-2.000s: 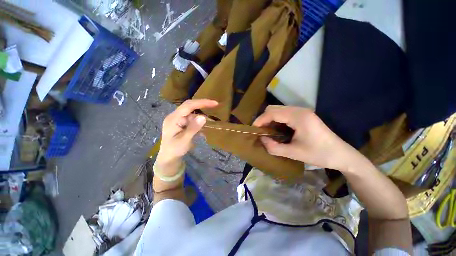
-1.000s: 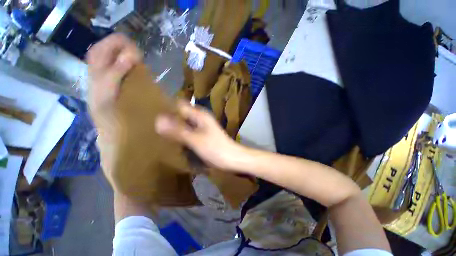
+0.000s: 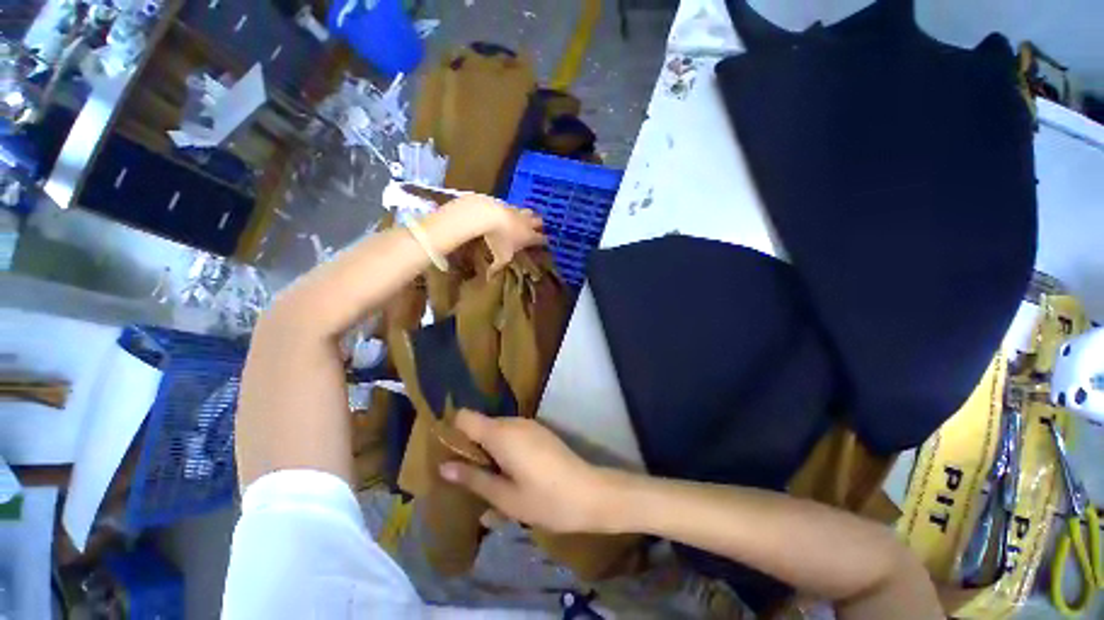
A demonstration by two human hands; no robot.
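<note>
My left hand (image 3: 490, 230) reaches forward to the gathered top of a heap of brown cut pieces (image 3: 521, 321) beside a blue crate; whether its fingers grip cloth is unclear. My right hand (image 3: 545, 478) is lower, at the near part of the brown cloth, with a brown edge between thumb and fingers. A dark navy piece (image 3: 450, 363) shows among the brown ones. Large dark cut pieces (image 3: 714, 351) lie on the white machine table (image 3: 678, 133), with brown cloth (image 3: 835, 472) under their near edge.
The blue crate (image 3: 563, 206) stands against the table's left side. Yellow-handled scissors (image 3: 1075, 557) and yellow PIT tape (image 3: 950, 497) lie at the right. Another blue crate (image 3: 188, 424) is at the left. White scraps and a blue bin (image 3: 381, 34) are on the floor ahead.
The view has shifted. My left hand has moved from the raised brown piece on the left to the heap by the crate. My right hand has moved lower in view.
</note>
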